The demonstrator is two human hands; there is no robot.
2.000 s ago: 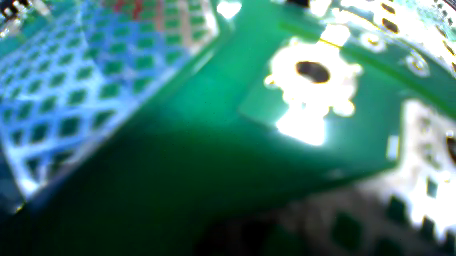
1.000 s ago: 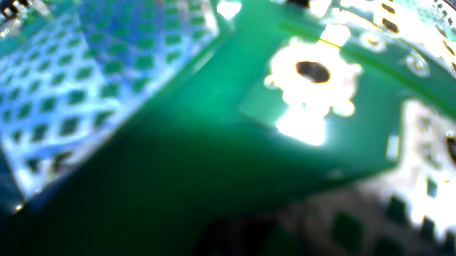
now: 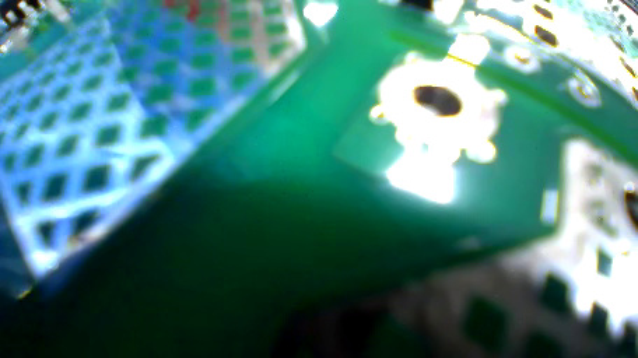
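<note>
A green circuit board (image 3: 280, 231) fills most of the view, very close to the camera and blurred. A bright silvery ring of solder around a dark hole (image 3: 438, 100) shows right of centre. At the left the board bears a grid of green diamonds between pale lines (image 3: 84, 140), with a blue reflection or cast over it. Neither my left hand nor my right hand can be made out. No tool can be made out.
More bright solder, round pads and dark holes show on the board at the upper right (image 3: 582, 89). A pale area with green diamonds lies at the lower right (image 3: 518, 280). Dark comb-like shapes sit in the upper left corner (image 3: 21, 12).
The board has not moved. The blue cast at the upper left has shifted slightly, and a reddish patch at the top left has gone and come back.
</note>
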